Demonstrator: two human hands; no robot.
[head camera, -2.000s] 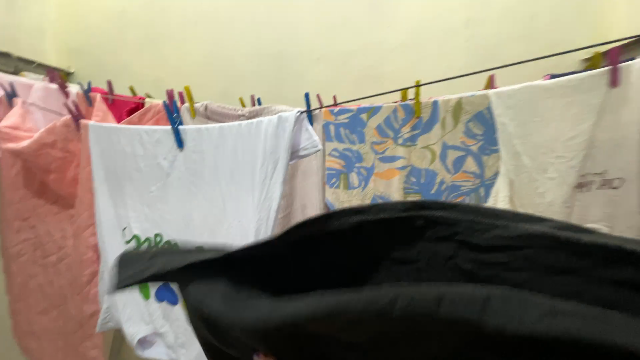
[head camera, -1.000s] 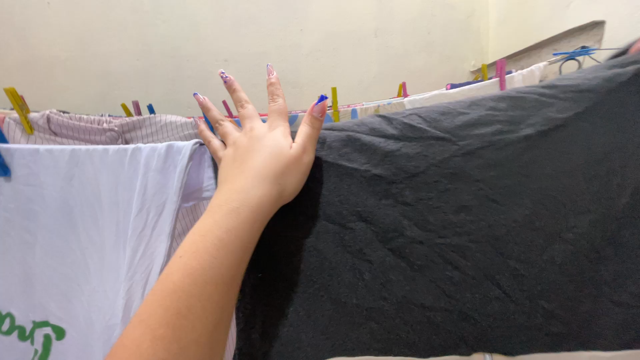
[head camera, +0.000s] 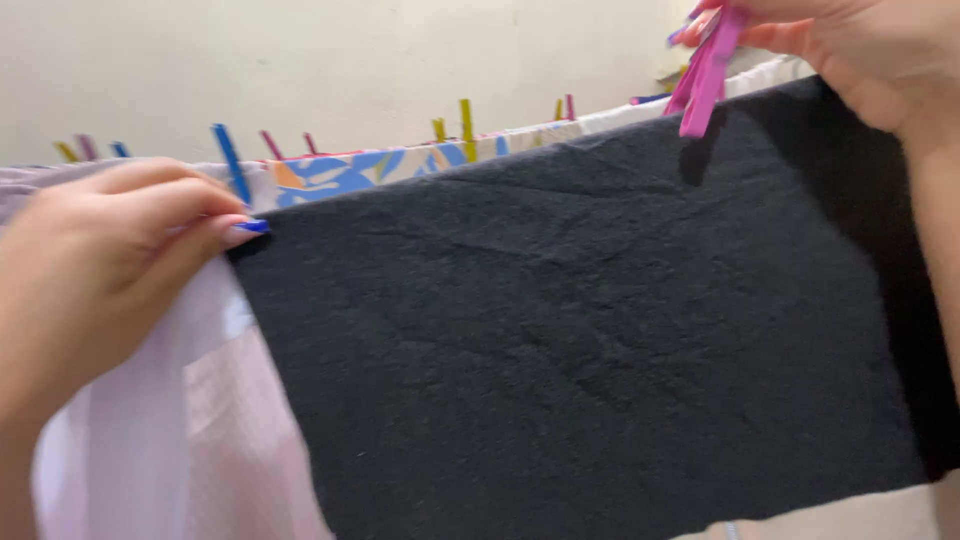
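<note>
A black cloth garment (head camera: 570, 322) hangs folded over the front line, its surface lightly creased. At its upper left corner my left hand (head camera: 112, 262) pinches the edge between thumb and fingers. My right hand (head camera: 847, 52), at the upper right, holds a pink plastic clothespin (head camera: 709, 75) whose lower end overlaps the garment's top edge. Whether the clothespin is clamped on the cloth cannot be told. A second pink piece shows just behind it. Below my left hand hangs a white garment (head camera: 135, 435), partly hidden by that hand and arm.
Behind the black garment, a cloth with a blue and orange leaf pattern (head camera: 337, 174) hangs on another line. Yellow-green (head camera: 467, 127), pink and blue clothespins (head camera: 231, 161) stand along the lines. A pale pink cloth (head camera: 240, 435) hangs at lower left, before a pale wall (head camera: 390, 67).
My left hand was spread flat over the garment's upper left edge a second ago; it now pinches the corner. My right hand has come into view with the pink clothespin.
</note>
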